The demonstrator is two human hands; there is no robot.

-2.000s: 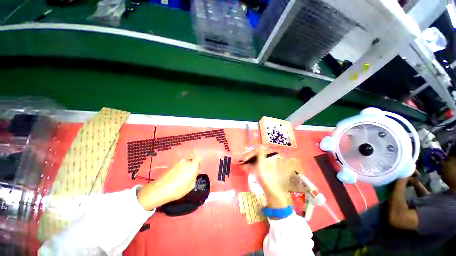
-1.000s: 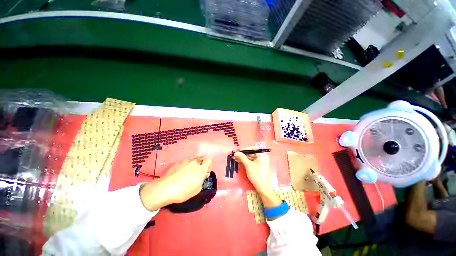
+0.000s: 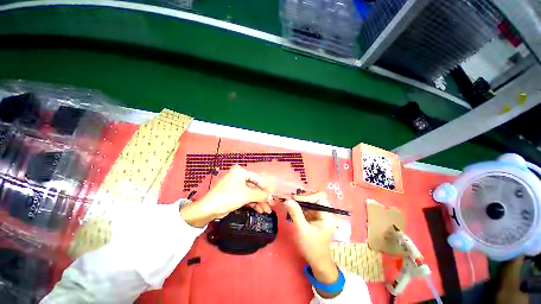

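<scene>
My left hand (image 3: 232, 193) is above the black device housing (image 3: 246, 231), its fingertips pinched together at something too small to make out. My right hand (image 3: 311, 228) holds a thin black pen-like tool (image 3: 323, 207), whose tip meets the left fingertips. The black housing lies on the red mat, partly under my left hand. Rows of tiny black foam pads (image 3: 243, 158) lie beyond my hands. The black foam strips are mostly hidden by my right hand.
Sticker sheets (image 3: 133, 163) and clear blister trays (image 3: 44, 160) are at left. An orange parts box (image 3: 398, 178), small white rings (image 3: 339, 191), brown card (image 3: 382, 222), glue gun (image 3: 410, 258), yellow label sheet (image 3: 362, 261), dark strip (image 3: 442, 249) and fan (image 3: 495, 208) are at right.
My view has shifted, so the bench things sit further right. The tool has come from the foam strips to my left fingertips. More of the black housing shows.
</scene>
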